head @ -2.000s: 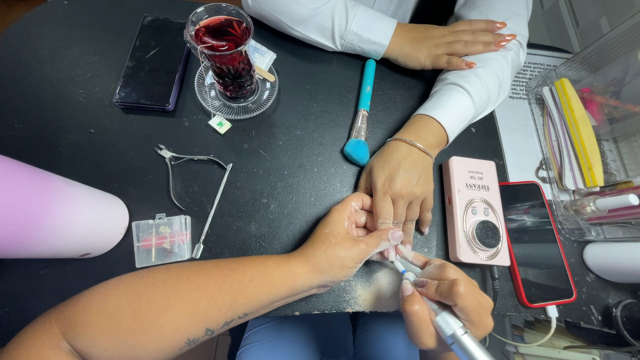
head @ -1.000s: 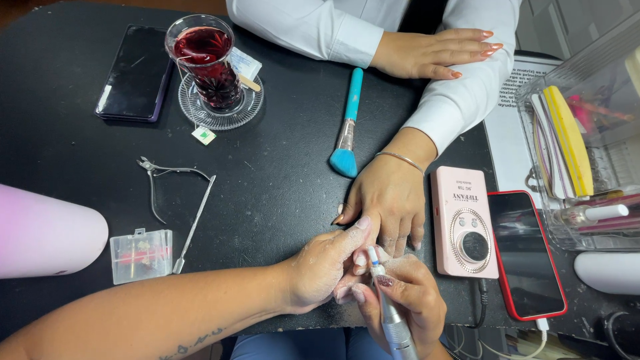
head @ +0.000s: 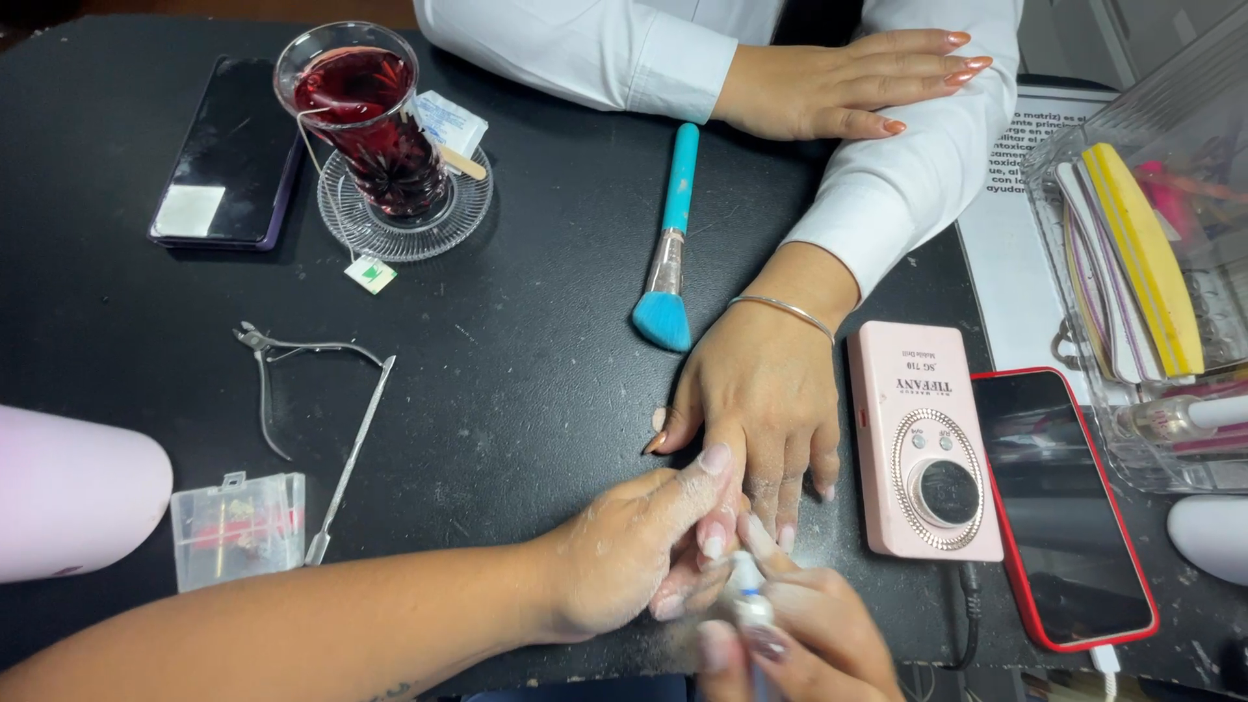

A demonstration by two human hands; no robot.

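Observation:
My left hand (head: 634, 541), dusted with pale powder, grips a finger of the other person's hand (head: 770, 390), which lies palm down with a thin bracelet at the wrist. My right hand (head: 804, 634) is closed around an electric nail drill handpiece (head: 754, 609); its tip is by the nail of the held finger, partly blurred, and the bit itself is hard to make out. To the right stands the pink nail drill control unit (head: 926, 439), with a round black knob. A teal fan-shaped brush (head: 673, 234) lies beyond my left hand. Cuticle nippers (head: 312, 346) and a metal pusher (head: 351, 463) lie left.
A glass of red drink (head: 366, 127) stands on a glass saucer (head: 453, 229) beside a dark phone (head: 229, 156). A clear small case (head: 239, 531) and a pale rounded device (head: 78, 492) are at left. A red-cased phone (head: 1068, 507) and a clear bin of files (head: 1121, 419) occupy the right.
The held finger differs: two seconds ago my hands were closer over the other person's fingertips; now my left thumb lies along one finger. The handpiece stays in my right hand. The view has shifted somewhat.

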